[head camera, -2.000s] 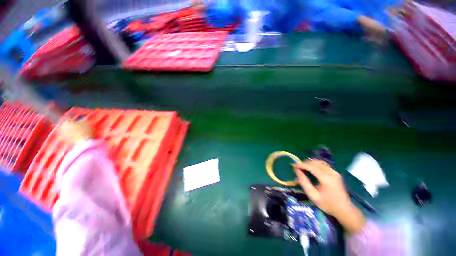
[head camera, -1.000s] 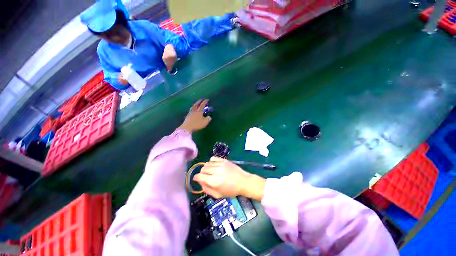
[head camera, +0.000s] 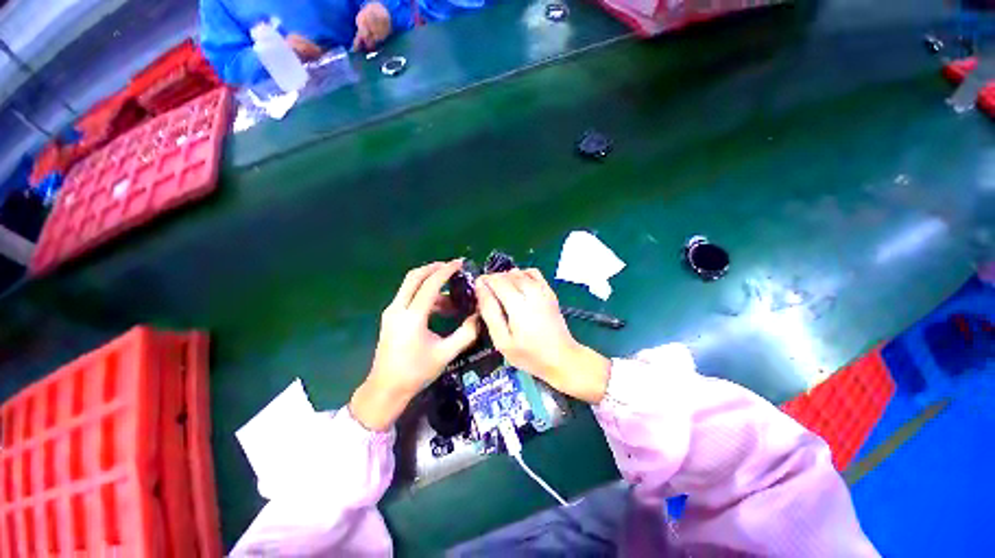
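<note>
My left hand (head camera: 406, 347) and my right hand (head camera: 532, 329) meet above the back edge of the test jig. Their fingertips pinch a round black unit (head camera: 464, 287) between them, partly hidden by the fingers. The jig plate (head camera: 434, 471) lies below, with the dark round socket (head camera: 448, 405) at its left and the blue control board (head camera: 500, 402) beside it. A white cable (head camera: 537, 477) runs from the board toward me. A dark shiny clump (head camera: 500, 262) shows just behind the fingers. The yellow ring cannot be seen.
A crumpled white wipe (head camera: 588, 263) and dark rod (head camera: 592, 317) lie right of my hands. Loose black units (head camera: 708, 258) lie farther right and back (head camera: 595, 145). White paper (head camera: 282, 432) and red trays (head camera: 93, 447) are at left. Another person's hand (head camera: 372, 24) is across the bench.
My left hand has come back from far across the bench with a black unit. My right hand has left the yellow ring and joined it at the unit. The view has shifted.
</note>
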